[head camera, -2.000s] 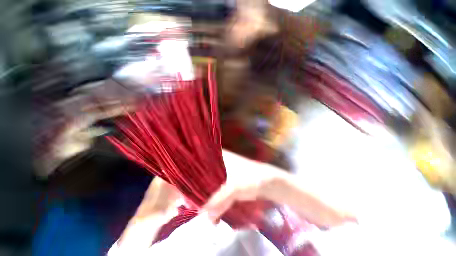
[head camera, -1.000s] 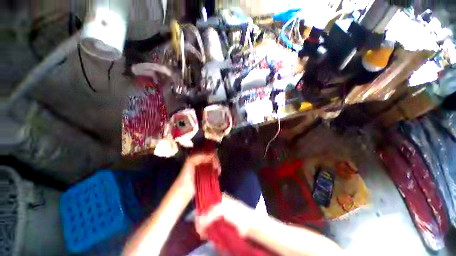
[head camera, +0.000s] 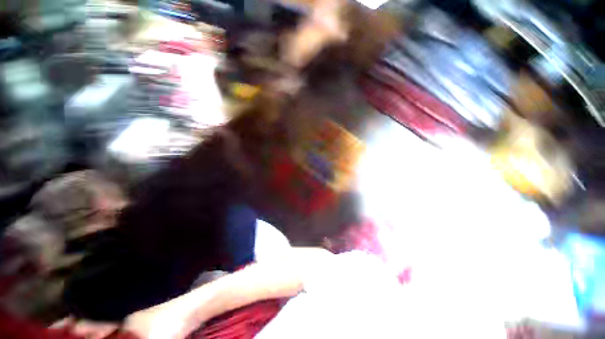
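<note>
The picture is badly blurred and overexposed at the right. My right forearm reaches in from the lower right, and my right hand (head camera: 152, 323) is at the bottom edge, partly cut off. It appears closed around a bundle of red cords. Part of the red cords (head camera: 245, 319) shows under my forearm, and more red shows in the bottom left corner. My left hand cannot be made out; a blurred skin-coloured patch beside the right hand is too unclear to assign.
A blurred red stool (head camera: 298, 189) with a tan top stands at the centre. Dark red packs in clear plastic (head camera: 418, 106) lie beyond it to the right. The cluttered bench (head camera: 179, 86) is at the upper left. A yellowish object (head camera: 527, 162) and a light blue one (head camera: 590, 271) are at the right.
The view has swung to the right, so the bench and stool sit further left. The red bundle and my right hand are now low at the left; my left hand no longer shows clearly.
</note>
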